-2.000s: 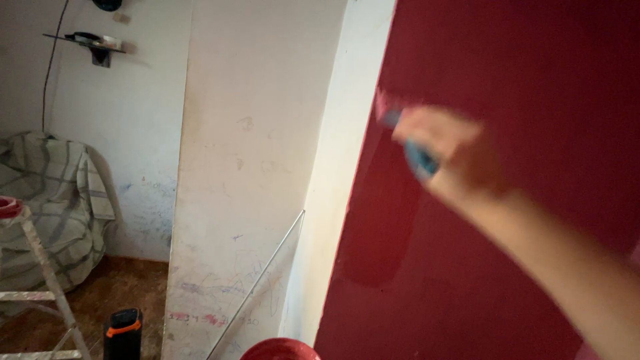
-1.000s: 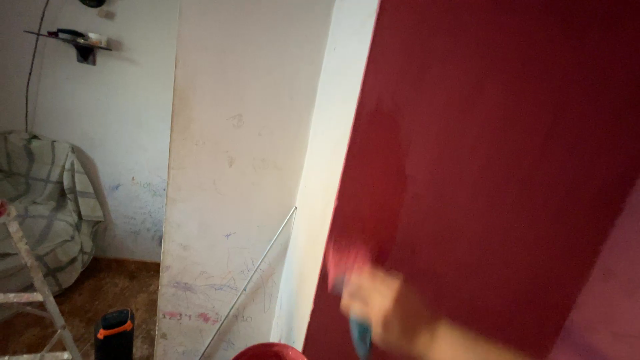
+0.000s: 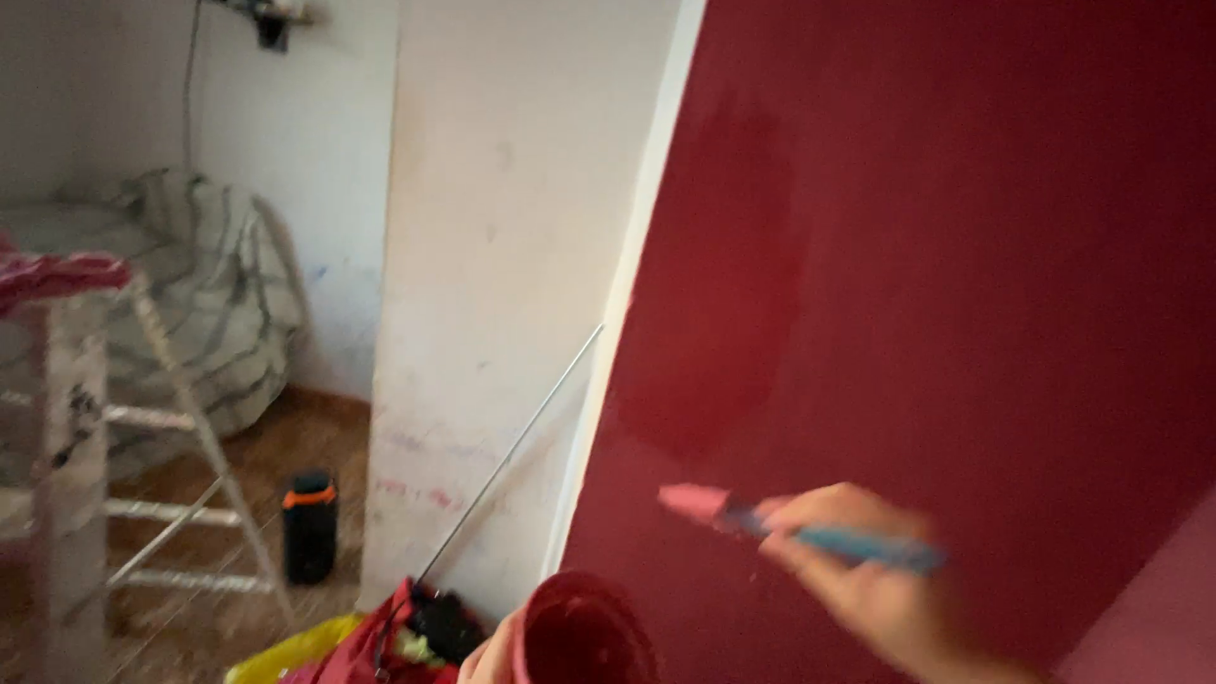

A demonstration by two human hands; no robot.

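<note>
My right hand (image 3: 855, 560) grips a paintbrush (image 3: 836, 541) by its blue handle, its bristles coated pink-red and pointing left, in front of the dark red wall (image 3: 950, 285). Low in the view, my left hand (image 3: 496, 655) holds a red paint container (image 3: 579, 598) at its left side; most of that hand is cut off by the frame. Dark red paint shows inside the container. A brighter, wet-looking red patch (image 3: 722, 285) lies on the wall near its left edge, beside a white strip (image 3: 655, 190).
A paint-spattered stepladder (image 3: 76, 399) with a red cloth (image 3: 66, 275) on top stands at left. Behind are a draped armchair (image 3: 237, 304) and a black cylindrical speaker (image 3: 311, 532). A thin rod (image 3: 513, 446) leans in the corner above red and yellow bags (image 3: 304, 646).
My right hand has moved down the wall with the brush, from high up two seconds ago, and away from the white edge. The container and my left hand have come further into view.
</note>
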